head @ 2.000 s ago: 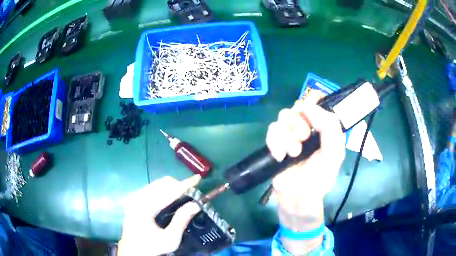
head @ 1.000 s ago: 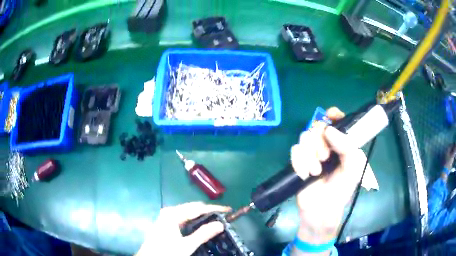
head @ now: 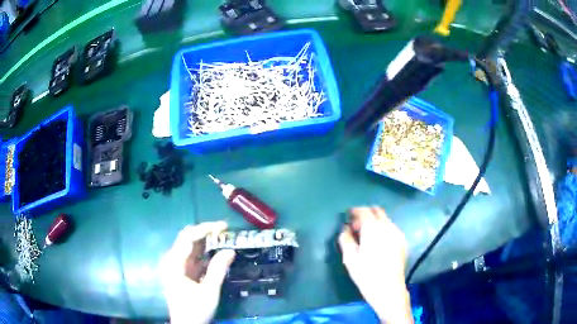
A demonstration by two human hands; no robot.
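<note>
My left hand holds a black housing by its left side, near the bench's front edge. The housing is open, with a pale, ridged upper edge and slots inside. My right hand is low over the bench, right of the housing and apart from it, fingers curled; I cannot tell whether it holds anything. The electric screwdriver hangs tilted, free of my hand, above the small blue bin of brass bits. A dark red bottle lies just behind the housing.
A large blue bin of white-silver pins stands at centre. Small black rings, another open housing and a blue bin of black parts are left. More housings line the back. A black cord loops down at right.
My right hand has let go of the electric screwdriver and come down to the bench. The screwdriver now hangs farther back, off the housing. The housing has turned and shows its open inside.
</note>
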